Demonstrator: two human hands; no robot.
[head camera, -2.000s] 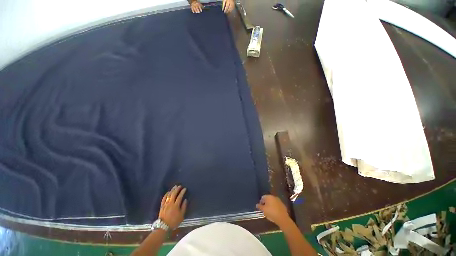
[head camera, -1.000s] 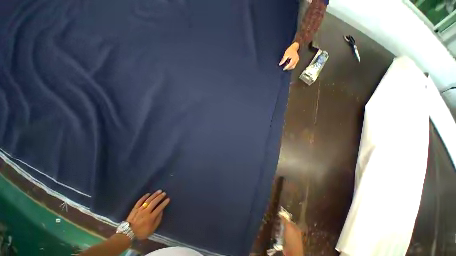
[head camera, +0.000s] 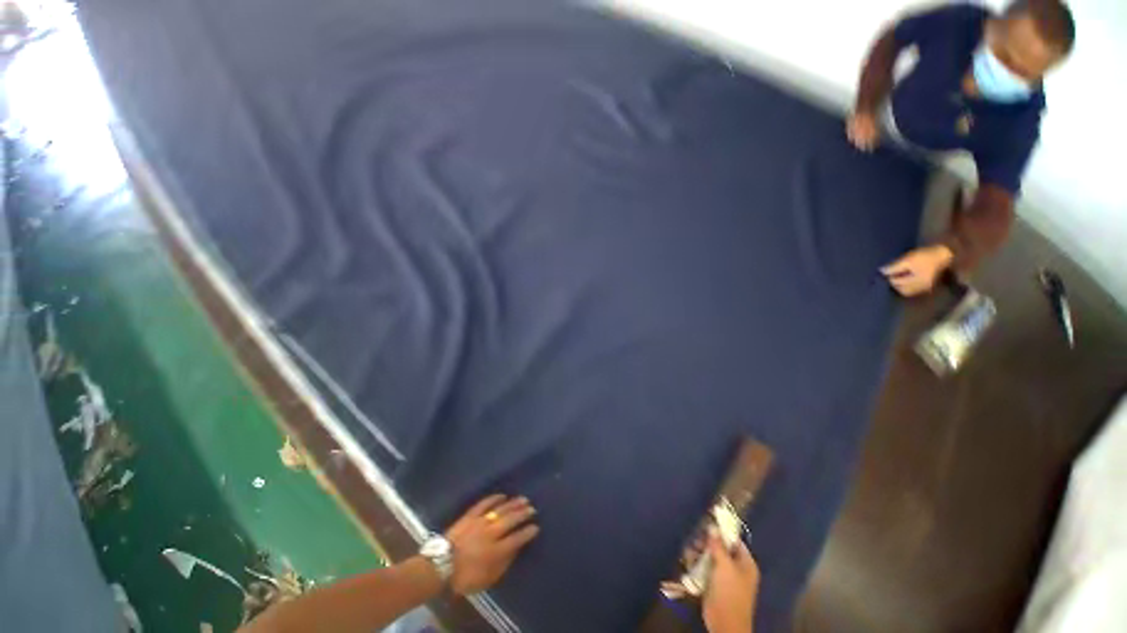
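Dark navy fabric (head camera: 692, 309) covers the table, wrinkled towards the left and flatter near its right end. My left hand (head camera: 492, 542) lies palm down on the fabric near its whitish layered side edge, holding nothing. My right hand (head camera: 729, 581) grips the pale clamp part (head camera: 724, 532) on a dark bar (head camera: 749, 472), which is over the fabric near its end. The bar's lower part is blurred, and I cannot tell how firmly it rests on the cloth.
Across the table a masked person (head camera: 976, 99) has both hands at the fabric. A second clamp or weight (head camera: 957, 334), scissors (head camera: 1058, 307) and white fabric (head camera: 1088, 544) lie on the brown table (head camera: 952, 458). Scraps litter the green floor (head camera: 185, 420) at left.
My right hand has brought the bar and clamp from the bare table onto the fabric end. My left hand stays on the fabric. The view has swung left, showing the other person and the floor.
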